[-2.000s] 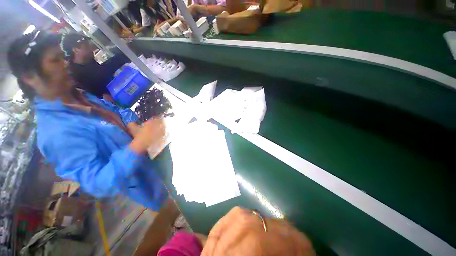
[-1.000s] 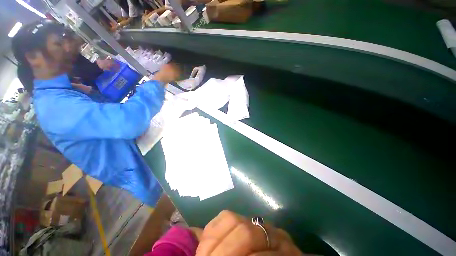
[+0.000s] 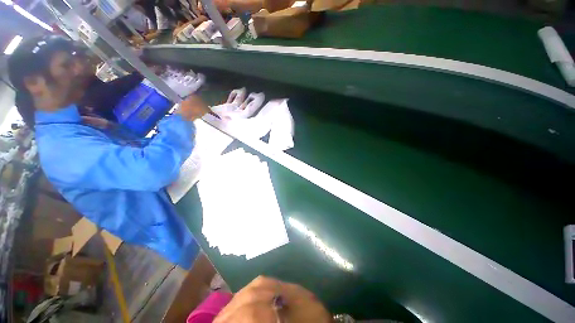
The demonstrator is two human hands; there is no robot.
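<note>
My left hand (image 3: 274, 304), with a ring and a pink cuff, is at the bottom edge. Its back and knuckles show; its fingers are cut off by the edge, so any grip is hidden. My right hand is not in view. A bright white stack of wrapping sheets (image 3: 243, 205) with jagged edges lies on the dark green worktop beyond my left hand. White wrapped units (image 3: 280, 125) lie farther off, along and beyond the pale edge strip. A white device (image 3: 570, 252) with a dark window is cut off by the right edge, on the green lane.
A person in blue (image 3: 113, 151) stands at the left, one hand reaching to the strip. A blue bin (image 3: 142, 107) is beside them. The pale strip (image 3: 391, 221) runs diagonally across. Cartons (image 3: 287, 22) and a white roll (image 3: 556, 53) are on the far side; a carton (image 3: 75, 277) is on the floor.
The neighbour's hand has moved from the mat to the wrapped units, and another packet shows there. The device has appeared at right. My left hand sits slightly lower and further left.
</note>
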